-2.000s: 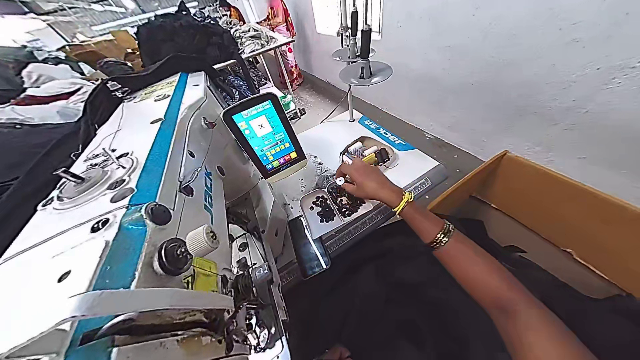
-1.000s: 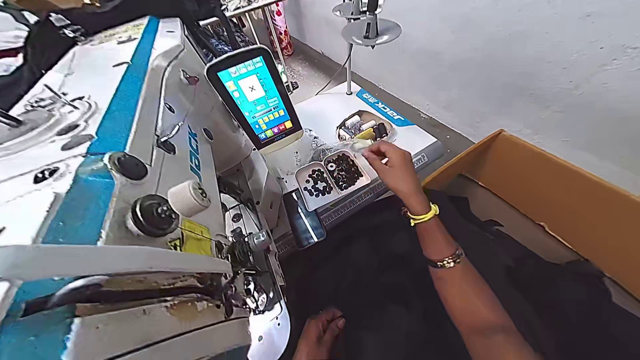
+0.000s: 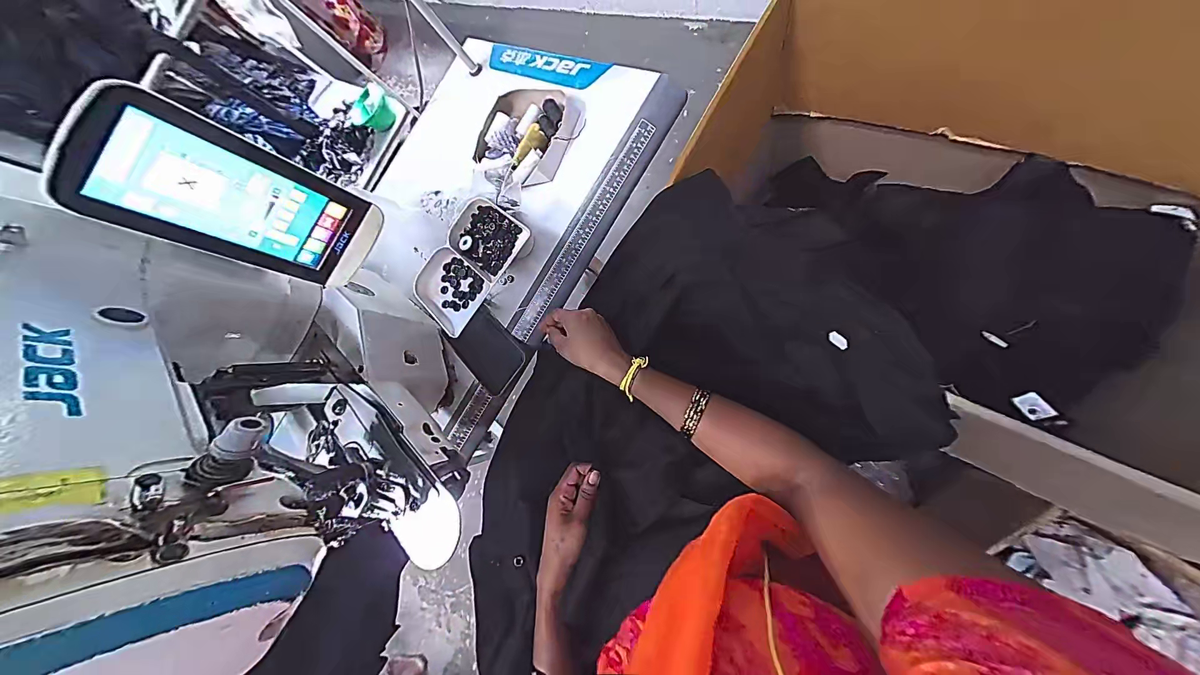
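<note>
My right hand (image 3: 583, 339), with a yellow band and a dark bangle on the wrist, is over the table's ruler edge, fingertips pinched together; whether something small is between them I cannot tell. My left hand (image 3: 572, 497) lies on black fabric (image 3: 684, 366), fingers curled; a fold may be in its grasp. One tray holds black buttons (image 3: 461, 284); an adjoining tray (image 3: 489, 236) holds more small black pieces and a white one. A dark phone-like slab (image 3: 486, 352) lies beside the trays. At the left stands a Jack sewing machine (image 3: 122, 375) with a lit display (image 3: 211, 187).
Thread spools (image 3: 530, 131) sit in a recess of the white table (image 3: 441, 122). A large cardboard box (image 3: 937, 66) with black fabric stands at the right. A green cup (image 3: 373, 109) and patterned cloth are at the back. The machine's needle area is at lower left.
My right hand has moved from the button trays back towards me, to the table's near edge. My left hand has come further into view on the black fabric. The view has turned noticeably.
</note>
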